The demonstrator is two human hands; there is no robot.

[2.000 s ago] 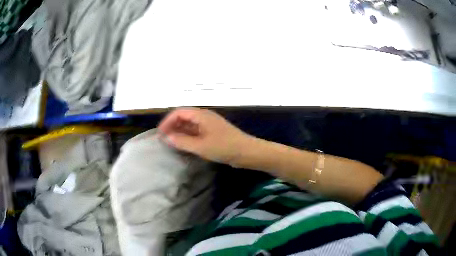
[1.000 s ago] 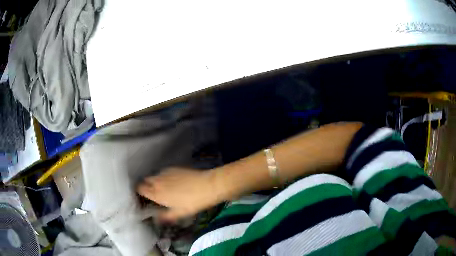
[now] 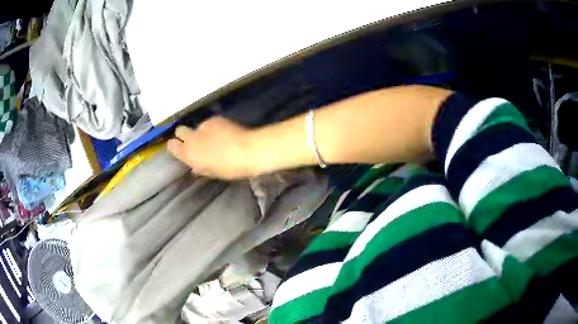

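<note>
A large light grey-beige garment piece (image 3: pixel 184 234) lies in loose folds below the table edge, at the lower left, spread towards the wearer's lap. My right hand (image 3: pixel 215 149) reaches in from the right, a thin bracelet on its wrist. Its curled fingers are at the top edge of the cloth and appear to grip it; the fingertips are slightly blurred. My left hand is not in view.
The white table (image 3: pixel 253 44) curves across the top. Grey garments (image 3: pixel 95 69) are heaped at its left, above a blue edge (image 3: pixel 142 139) and yellow bar (image 3: pixel 130 168). A fan (image 3: pixel 60 278) stands lower left. Paler crumpled cloth (image 3: pixel 225 304) lies at the bottom.
The view has turned left and tilted. My right hand has moved from low over the cloth up towards the table edge. The garment piece now spreads in long folds below it.
</note>
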